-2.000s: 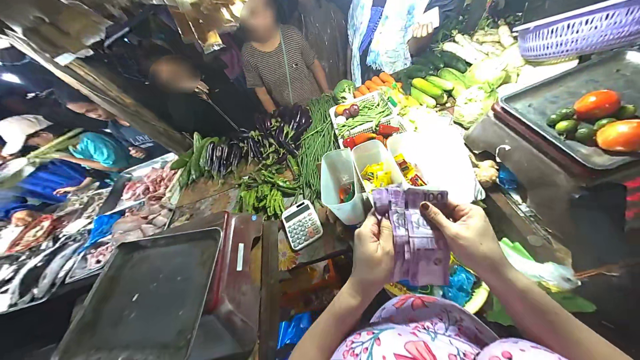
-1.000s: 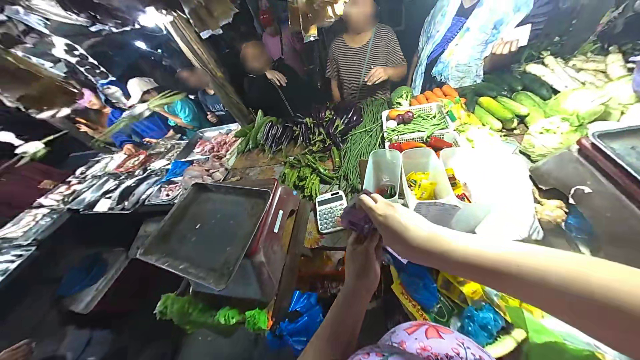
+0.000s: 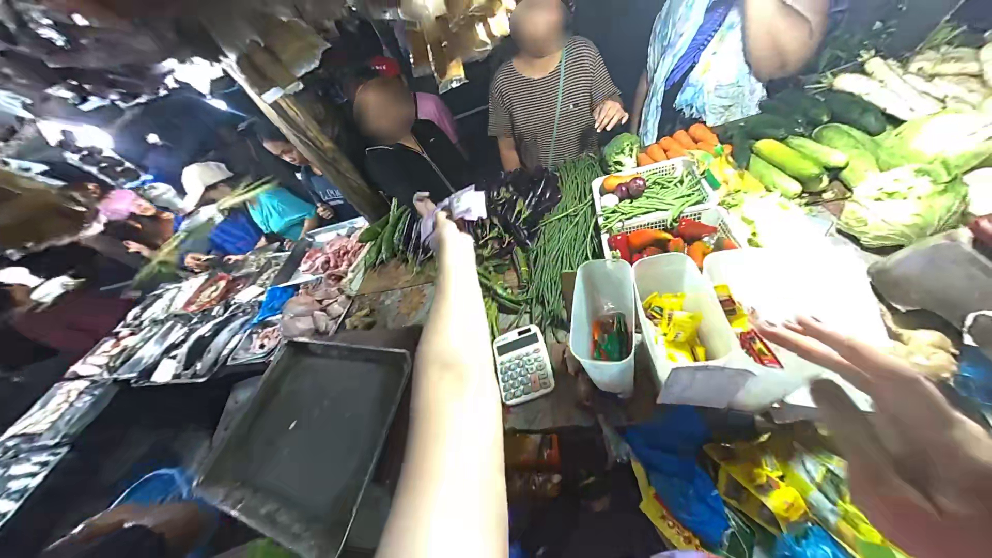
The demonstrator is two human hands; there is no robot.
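Note:
My left arm reaches out over the stall, and my left hand (image 3: 440,225) holds folded banknotes (image 3: 465,204) beside the dark purple eggplants (image 3: 518,203). A person in a black top stands just beyond the notes. My right hand (image 3: 876,395), blurred, is held with fingers apart at the right, over the front of the white plastic containers, and holds nothing that I can see. Between my arms lie a white calculator (image 3: 523,364), a narrow white bin (image 3: 606,325) with small packets, and a bin (image 3: 686,310) with yellow sachets.
A dark metal tray (image 3: 310,434) stands left of my left arm. Fish (image 3: 186,329) and meat (image 3: 333,256) lie farther left. String beans (image 3: 567,232), red peppers (image 3: 659,242), carrots (image 3: 682,143) and cabbage (image 3: 903,205) cover the stall. A wooden post (image 3: 310,143) leans behind; several people stand across.
My left hand has moved forward over the vegetables with the banknotes. My right hand, which was at the notes near the calculator, has let go and moved to the right.

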